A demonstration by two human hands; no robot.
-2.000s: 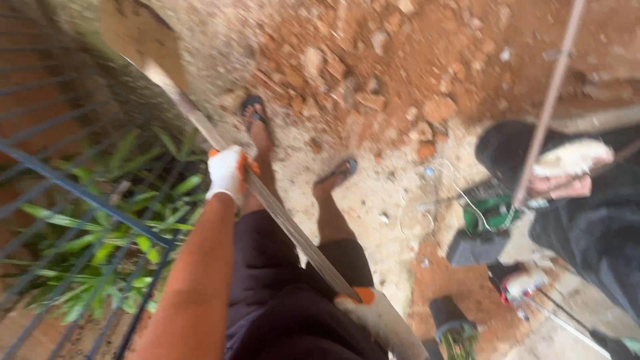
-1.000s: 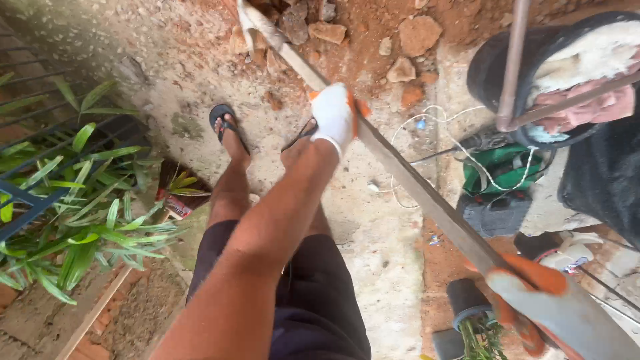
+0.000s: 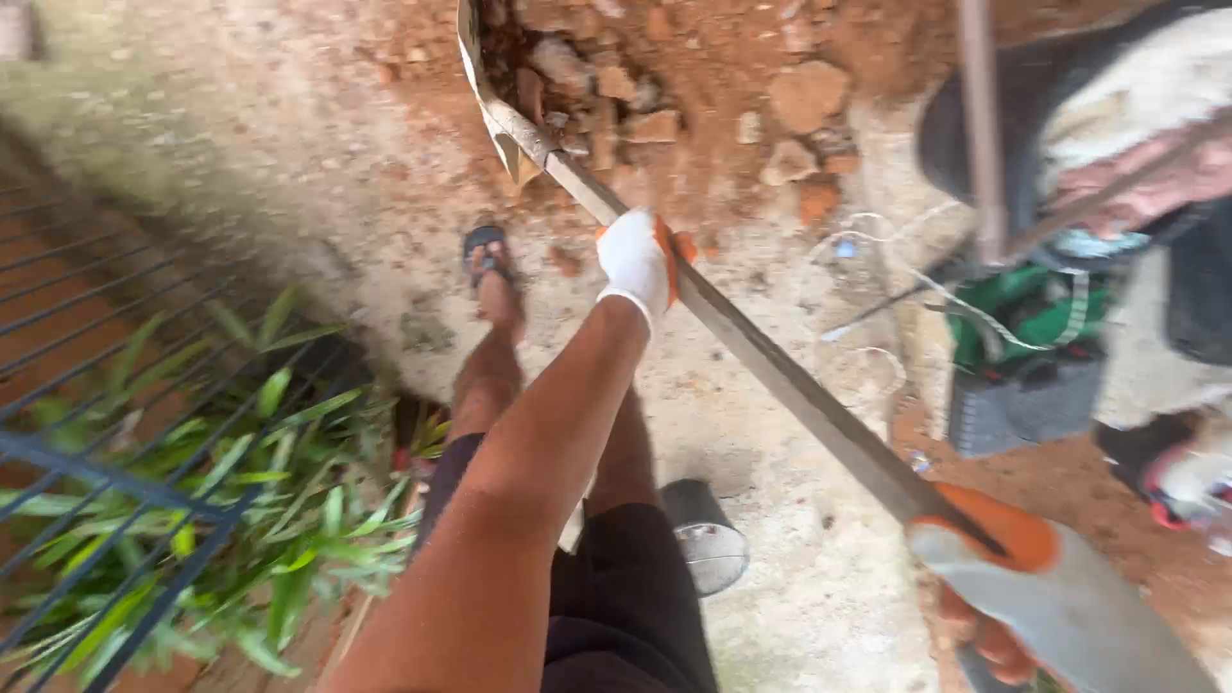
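Observation:
A long wooden-handled shovel runs slantwise across the head view. Its metal blade, seen nearly edge-on, is at the top beside a heap of reddish soil and rubble. My left hand, in a white glove with orange palm, is closed round the shaft not far from the blade. Near the rear end of the shaft, my right hand grips it in a light grey and orange glove; some bare fingertips show under it. Whether the blade touches the rubble I cannot tell.
A metal fence and green leafy plants lie at left. A black bucket stands by my legs. At right are a black tub with cloths, metal bars, white rope and a green and grey toolbox.
Two seconds ago the shovel blade was over pale ground left of the rubble; now it is at the rubble's edge. Both hands have stayed on the shaft. The view has shifted.

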